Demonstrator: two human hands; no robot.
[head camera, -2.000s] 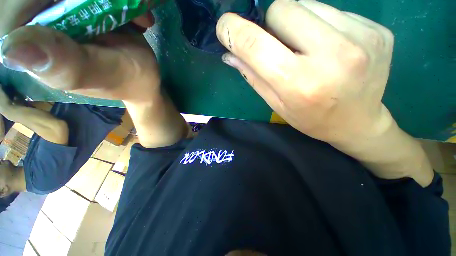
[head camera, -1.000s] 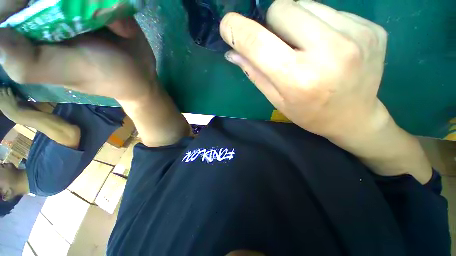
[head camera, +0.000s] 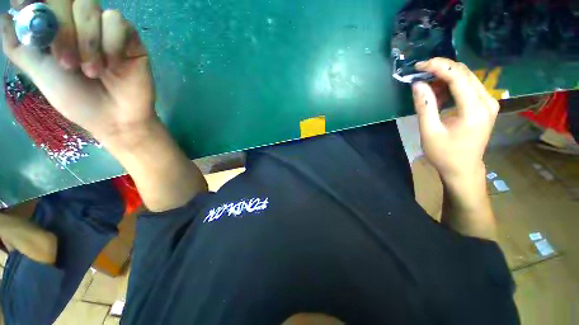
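Observation:
My left hand (head camera: 105, 70) is raised at the upper left and closed around the glue tube (head camera: 36, 25), of which a round silvery end shows. Its green print and nozzle are not visible. My right hand (head camera: 454, 111) is at the right, thumb and fingertips pinching the lower edge of a glossy black plastic housing (head camera: 426, 35) on the bench. A pale strip (head camera: 411, 77) shows along that edge, beside the fingertips. The housing's top is cut off by the frame.
A bundle of red wires (head camera: 44, 124) with white ends lies on the green bench (head camera: 247, 70) at the left. Dark housings (head camera: 520, 25) stand at the upper right. Yellow tape (head camera: 312, 126) marks the front edge. Another person's arm (head camera: 28, 238) is at the lower left. Cartons (head camera: 527, 209) stand at the lower right.
My hands are farther apart and look smaller. The tube has turned from side-on to end-on. My right hand has moved right and a housing now shows there. The wire bundle has come into view.

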